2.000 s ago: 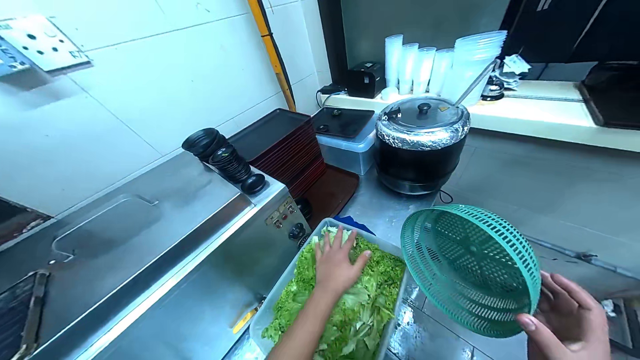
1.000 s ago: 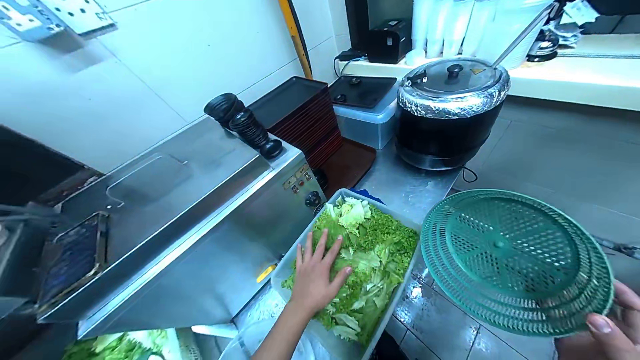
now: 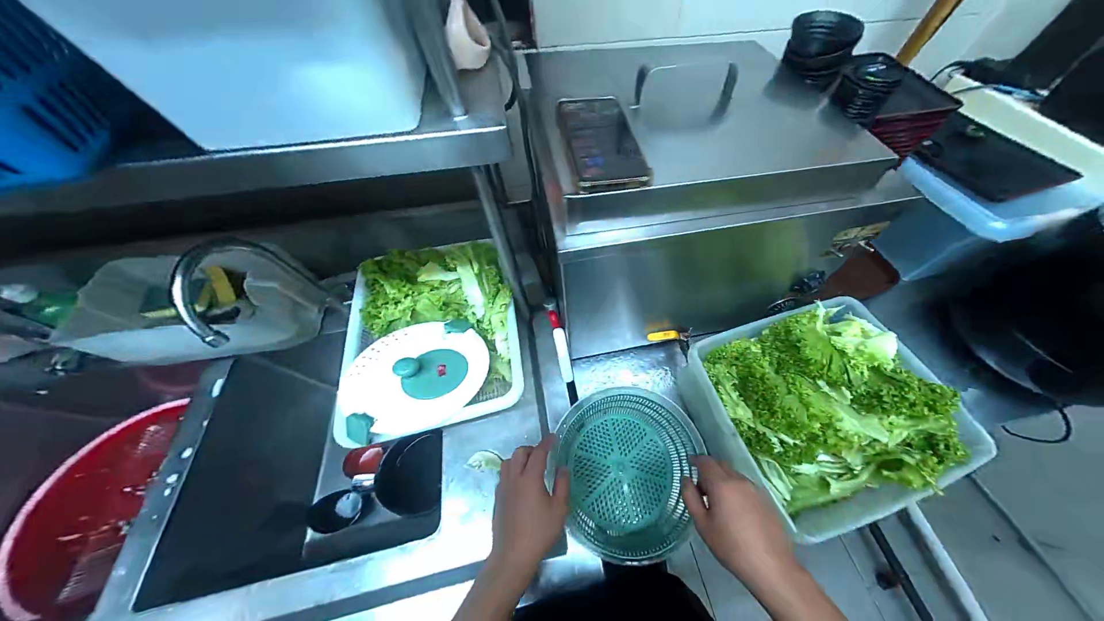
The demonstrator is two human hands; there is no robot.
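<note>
A green perforated colander basket (image 3: 623, 470) rests at the counter's front edge, with a clear bowl rim around it. My left hand (image 3: 530, 496) grips its left rim and my right hand (image 3: 729, 509) its right rim. To the right stands a translucent plastic tub (image 3: 871, 519) heaped with green lettuce (image 3: 841, 405). A second lettuce pile (image 3: 440, 293) fills a white tray (image 3: 517, 371) on the left. Across that tray's front lies a white lid with a teal knob (image 3: 405, 366).
A curved metal faucet (image 3: 185, 285) and a red basin (image 3: 95, 500) are at the left. A phone (image 3: 604, 142) lies on the steel appliance (image 3: 699, 129). A marker (image 3: 561, 345) and a yellow-handled tool (image 3: 662, 335) lie beyond the colander. A black pot (image 3: 1035, 319) stands at the right.
The view has swung left and down. My left hand has left the lettuce and now holds the colander's rim. The colander has moved from the tub's right to its left, with both hands on it.
</note>
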